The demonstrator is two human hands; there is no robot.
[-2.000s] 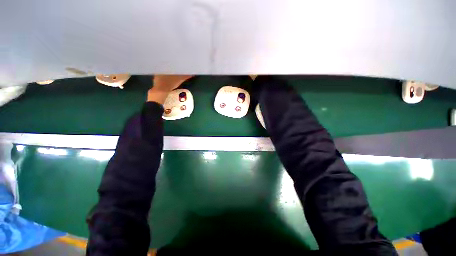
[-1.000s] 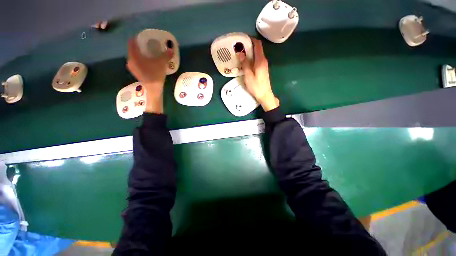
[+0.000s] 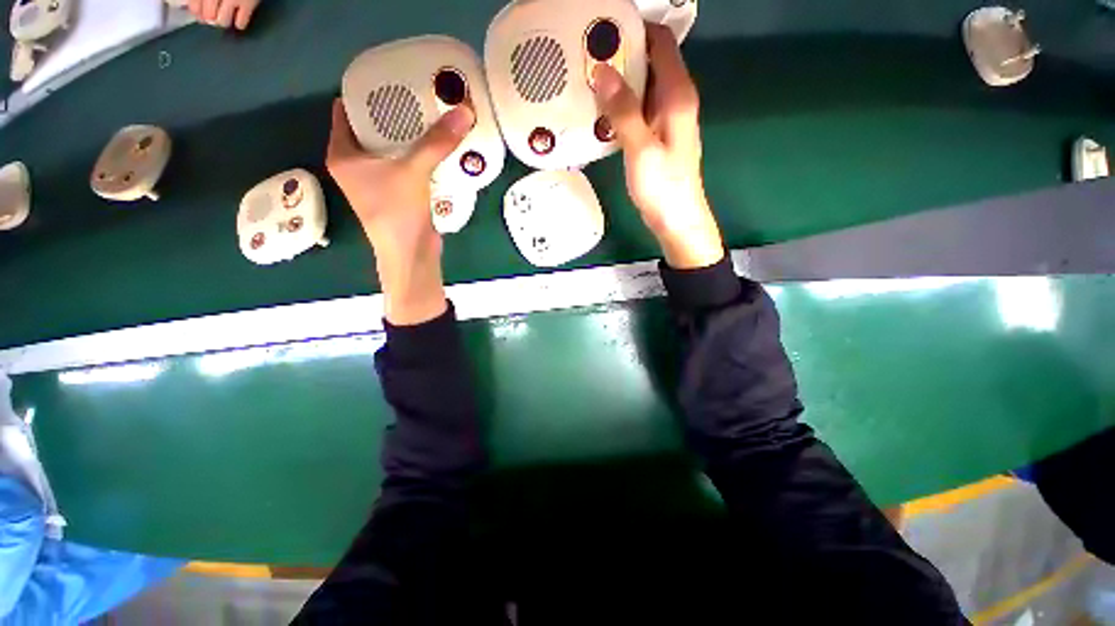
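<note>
My left hand (image 3: 397,184) grips an off-white plug-in unit (image 3: 394,113), its thumb on the front near the dark round window. My right hand (image 3: 660,147) grips a second unit (image 3: 539,70) by its right side, thumb just below the dark window. Both units are held side by side above the belt, grilles facing me; the displays look dark. Below them a unit lies face down (image 3: 554,218), and another (image 3: 448,210) is mostly hidden behind the left-hand unit and my hand.
More units lie on the dark green conveyor belt (image 3: 783,159), left (image 3: 281,218) and right (image 3: 1000,47). A pale rail (image 3: 245,340) separates it from the glossy worktop (image 3: 587,391). Another person's hand (image 3: 225,10) shows at the top left. Blue material (image 3: 61,563) hangs lower left.
Both held units have come closer to the camera and nearer each other. Loose units at the left have shifted left. Another person's hand shows larger at the top left.
</note>
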